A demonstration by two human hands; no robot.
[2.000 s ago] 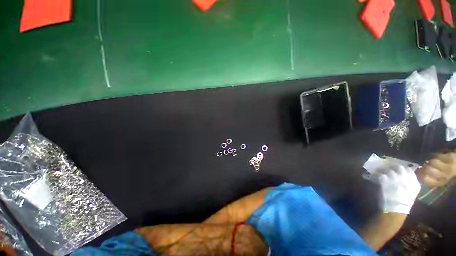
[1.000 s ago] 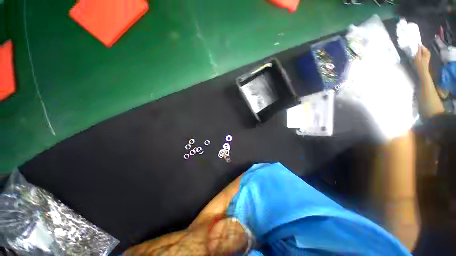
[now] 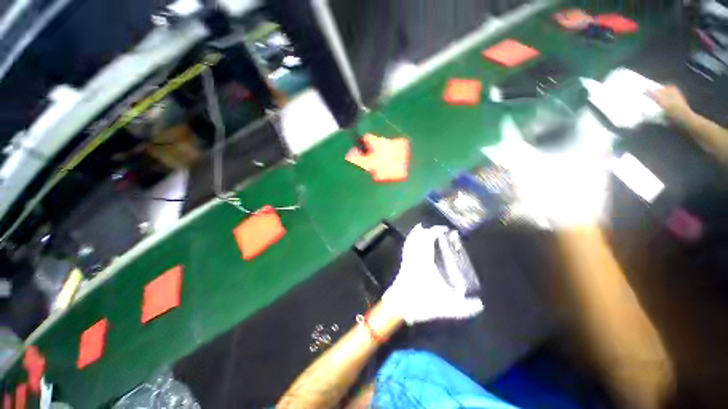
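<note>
My left hand (image 3: 431, 279), in a white glove with a red string at the wrist, is closed around a flat palm-sized device unit (image 3: 456, 262). The unit looks silver-grey with a dark edge and is tilted; the glove covers part of it. The black parts tray (image 3: 373, 240) is just behind my hand and partly hidden by it. Small shiny rings (image 3: 322, 337) lie on the black mat left of my wrist. A blue sleeve (image 3: 427, 383) shows at the bottom; my right hand is not in view.
A coworker's blurred gloved hand (image 3: 559, 176) and forearm reach in from the right, near the blue parts bin (image 3: 463, 204). Another person's hand (image 3: 670, 102) is farther back. The green belt (image 3: 215, 279) carries red-orange pads (image 3: 259, 233). A clear bag (image 3: 158, 393) is at bottom left.
The view has swung up and right. My left arm has unfolded and reached forward, and my hand has taken hold of the unit that lay beside the black tray. The coworker's hand has moved toward the belt.
</note>
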